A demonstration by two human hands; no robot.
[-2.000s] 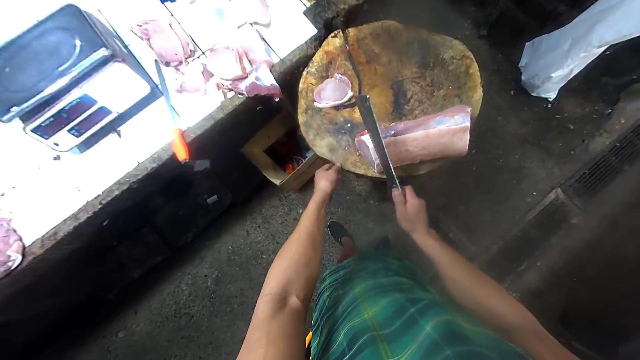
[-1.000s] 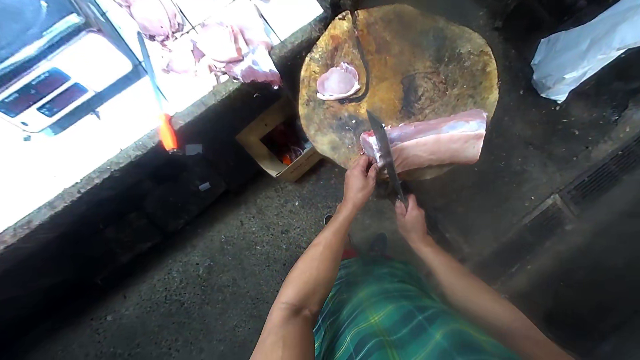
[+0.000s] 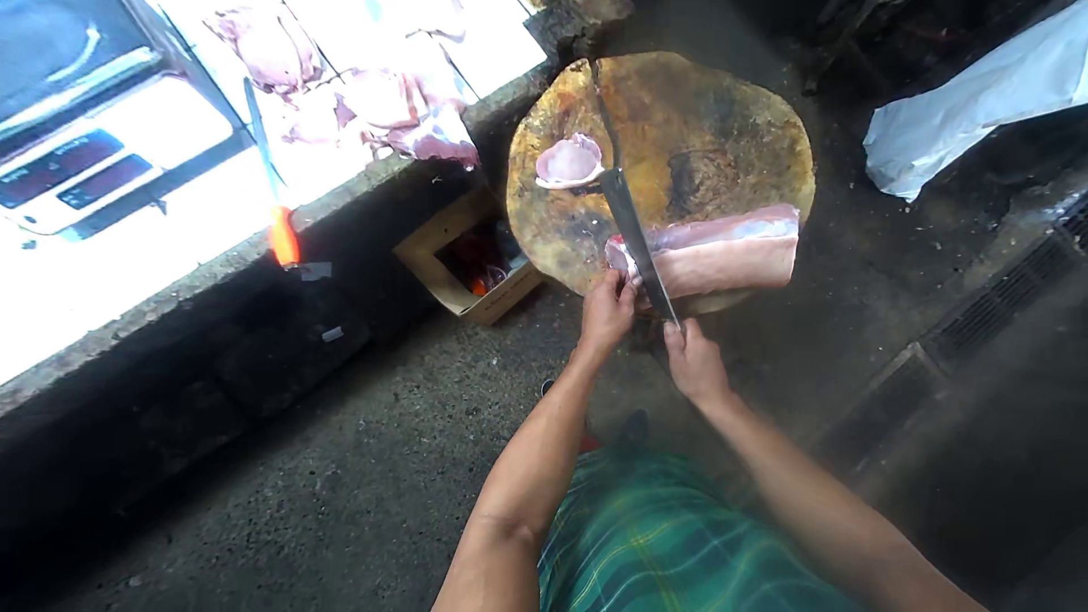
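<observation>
A long slab of raw meat [image 3: 727,255], with a pale outer layer, lies across the near part of a round wooden chopping block [image 3: 663,110]. My right hand [image 3: 697,361] grips the handle of a long-bladed knife [image 3: 636,238], whose blade crosses the slab near its left end. My left hand [image 3: 609,310] has its fingers on that left end, just left of the blade; whether they pinch the meat is hard to tell. One cut slice of meat [image 3: 569,161] rests on the block's left side, close to the knife's tip.
On the left, a bright tiled counter [image 3: 102,280] holds a digital scale [image 3: 110,161], several meat pieces [image 3: 374,102] and an orange-handled tool [image 3: 283,238] jutting over its edge. A cardboard box [image 3: 472,255] stands below. White sheeting [image 3: 969,110] is at right, above a floor grate [image 3: 1003,289].
My left hand has moved from the block's near edge, where it was two seconds ago, up to the slab's left end. My right hand still holds the knife over the slab.
</observation>
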